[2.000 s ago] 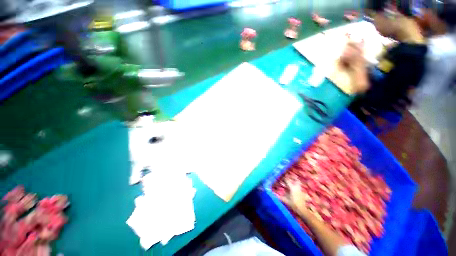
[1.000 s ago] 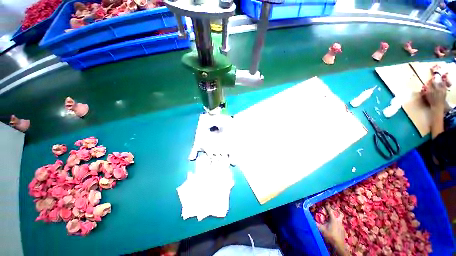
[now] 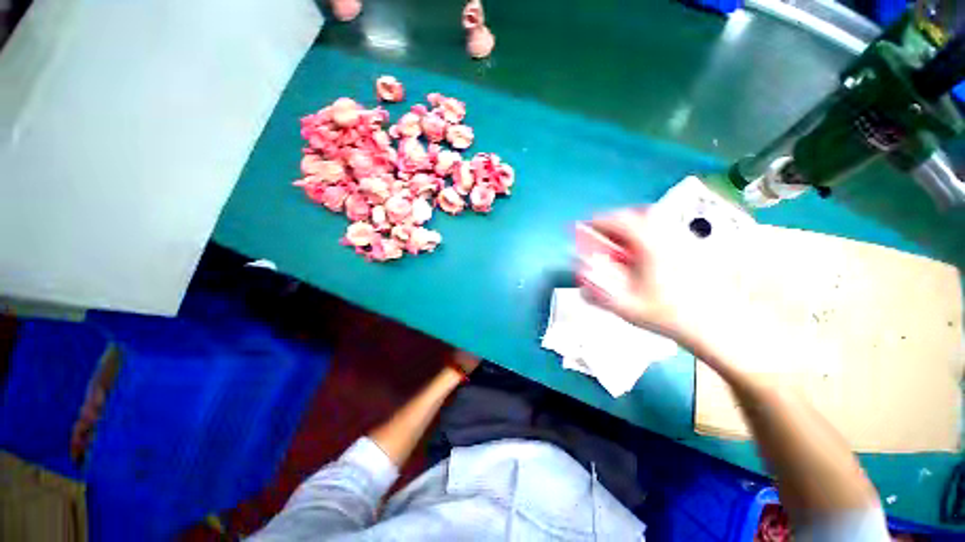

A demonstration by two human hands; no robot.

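Observation:
A loose pile of pink-red and tan petal-shaped parts (image 3: 370, 169) lies on the teal bench, left of centre. My right hand (image 3: 624, 270) is blurred above the bench, right of the pile. Its fingers are closed around something pink-red that looks like a petal-shaped part. My left hand (image 3: 466, 363) is low at the bench's front edge, mostly hidden past a red wristband, so its fingers do not show. White gloves (image 3: 603, 344) lie flat below my right hand.
The green lever press (image 3: 878, 127) stands at upper right over a white pad (image 3: 688, 206) with a dark hole. Cardboard (image 3: 878, 339) lies at right. A pale board (image 3: 116, 138) fills upper left. Flesh-pink figurine parts (image 3: 479, 40) are on the belt. A blue bin (image 3: 698, 508) shows at lower right.
The view has swung left, towards the pile. My right hand has left the blue bin and come over the bench. My left forearm has come into view.

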